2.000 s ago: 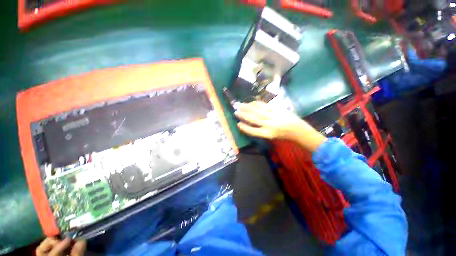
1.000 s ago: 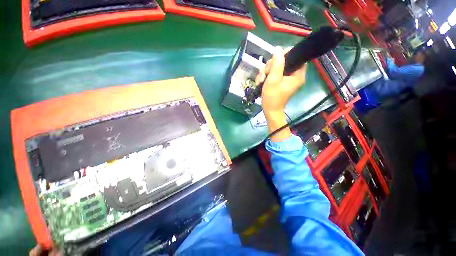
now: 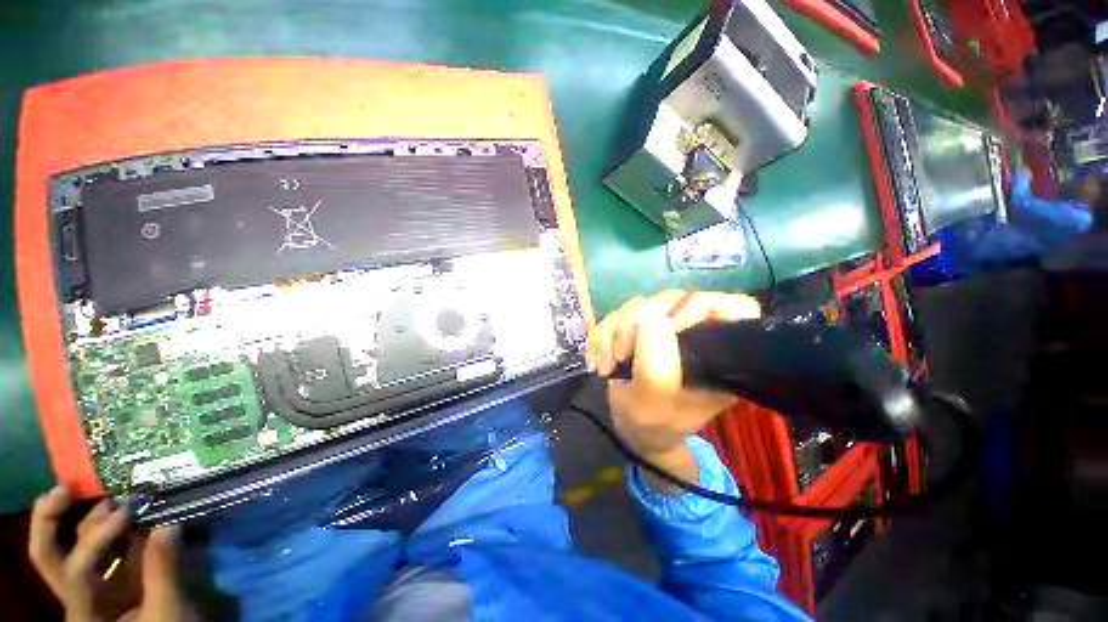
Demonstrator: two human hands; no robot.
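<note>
An open laptop base lies on an orange-red foam pad, showing a black battery, a green mainboard and a fan. Its dark display lid hangs over the bench edge. My right hand grips a black corded electric screwdriver, held nearly flat at the laptop's near right corner; its bit is hidden by my fingers. My left hand is at the near left corner, fingers apart, partly cut off by the picture's edge; I cannot tell whether it holds anything.
The grey metal screw feeder stands right of the laptop on the green bench, with a small clear bag or label beside it. Red trays stand low at the right. Another person's blue sleeve shows far right.
My right hand has moved the screwdriver from the feeder down to the laptop's near right corner. Earlier that hand was empty-looking at the feeder. More of my left hand shows now.
</note>
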